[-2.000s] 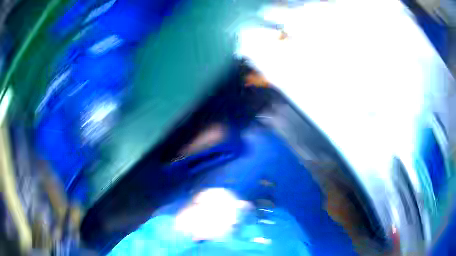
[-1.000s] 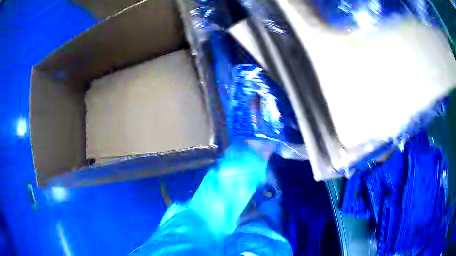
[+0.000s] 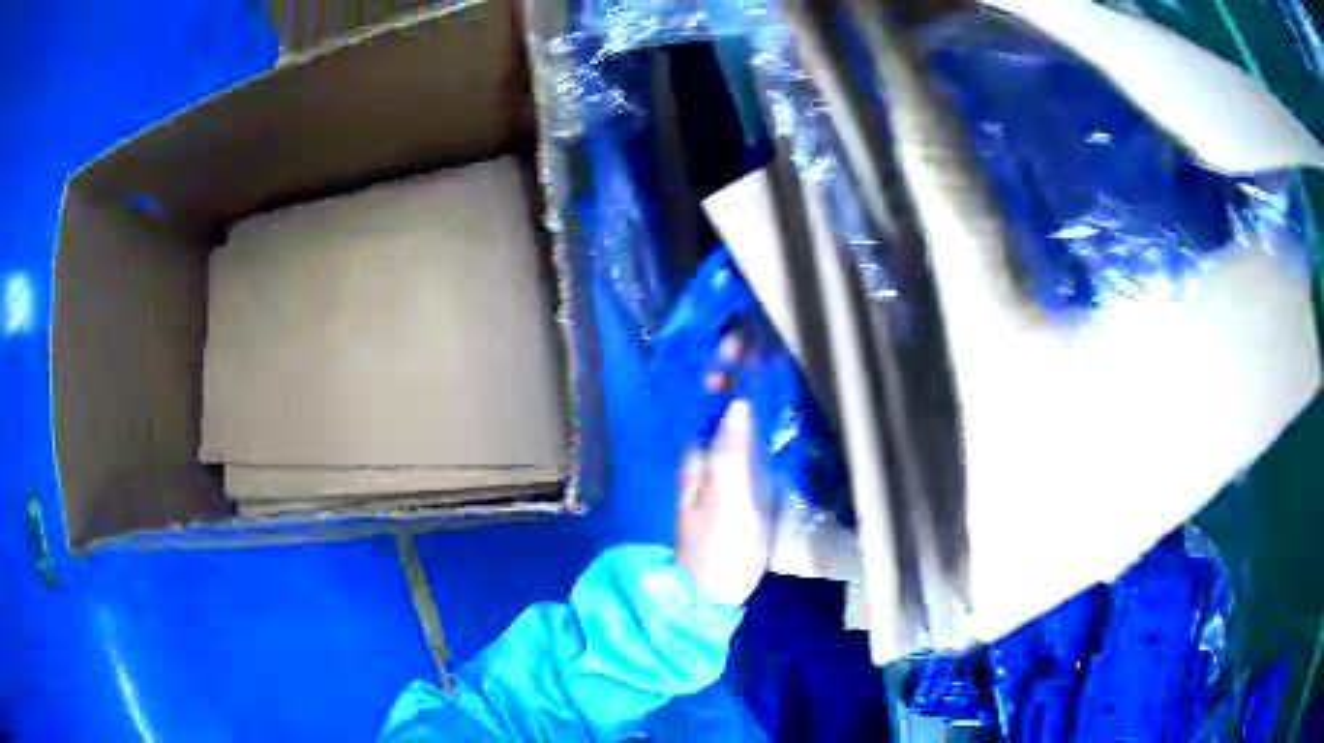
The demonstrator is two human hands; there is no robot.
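My left hand (image 3: pixel 726 501), in a light-blue sleeve, reaches up from the bottom centre. It is at crinkled clear film over blue plastic (image 3: pixel 755 392), beside the layered stack (image 3: pixel 915 363). The fingers are blurred and partly hidden, so I cannot tell whether they grip it. The stack has tan divider edges and shiny film between them. A bagged blue housing (image 3: pixel 1075 160) lies on its pale top sheet (image 3: pixel 1133 378). My right hand is not in view.
An open carton (image 3: pixel 124 363) stands left on the blue floor, with flat tan dividers (image 3: pixel 385 334) inside. More blue housings (image 3: pixel 1147 639) lie below the stack at the lower right, by the dark-green surface (image 3: pixel 1278 537).
A blue bagged housing now shows on top of the stack, where pale sheet lay. Lower divider edges now show in the carton. My left hand stays beside the stack, its fingers clearer.
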